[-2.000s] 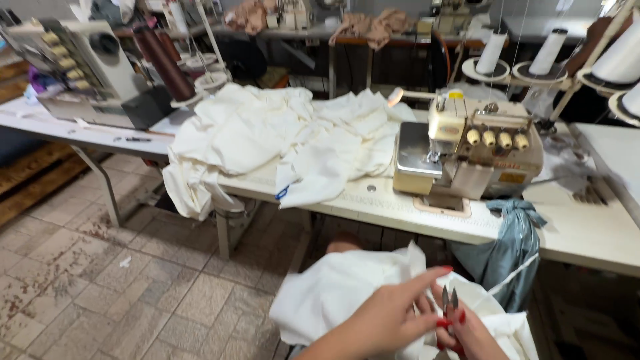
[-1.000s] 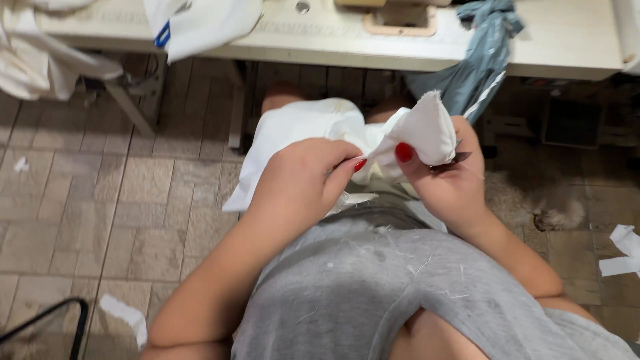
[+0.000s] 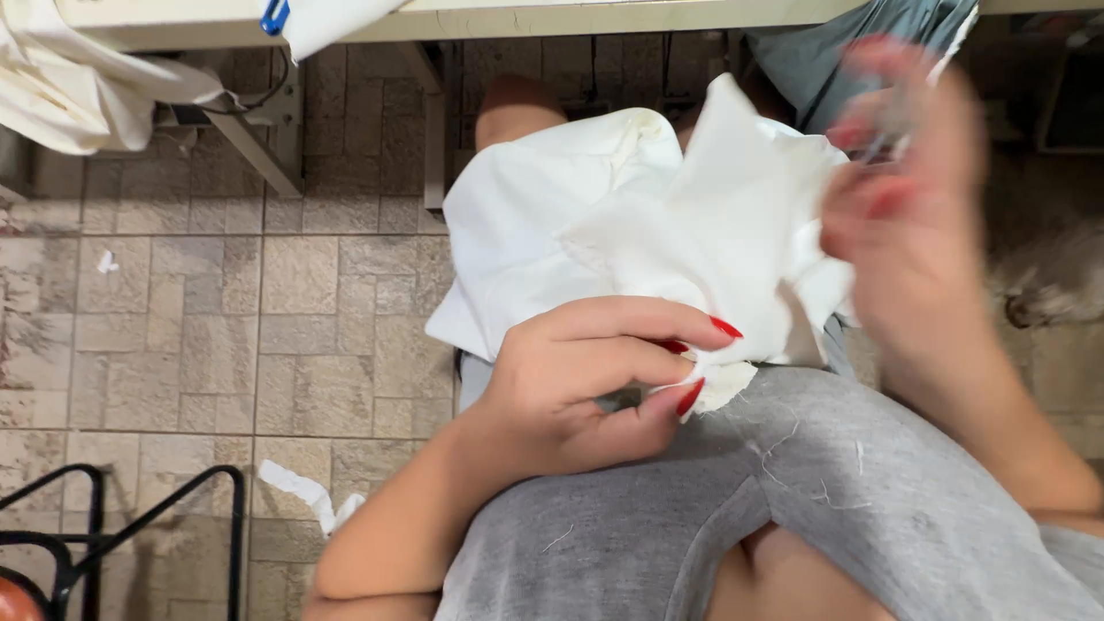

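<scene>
White fabric [image 3: 552,224] lies bunched over my lap, with a pointed corner standing up near its middle. My left hand [image 3: 612,379] pinches a gathered edge of it between thumb and fingers, close to my grey shirt. Blurred by motion, my right hand [image 3: 914,181] is raised at the fabric's right side, with a small metal tool [image 3: 888,129] in its fingers, probably thread snips. Whether the tool's blades touch the cloth cannot be told. Loose threads [image 3: 780,448] cling to the shirt.
A sewing table's edge [image 3: 535,19] runs across the top. White cloth [image 3: 69,95] hangs off it at left, grey-blue cloth [image 3: 802,60] at right. A blue clip-like item [image 3: 274,15] sits at the edge. Black metal tubing [image 3: 237,517] and fabric scraps [image 3: 297,483] are at lower left.
Both hands were on the fabric one second ago; my right hand has since moved up and to the right, off the pinched part. My left hand still pinches the cloth. The view tilted down earlier.
</scene>
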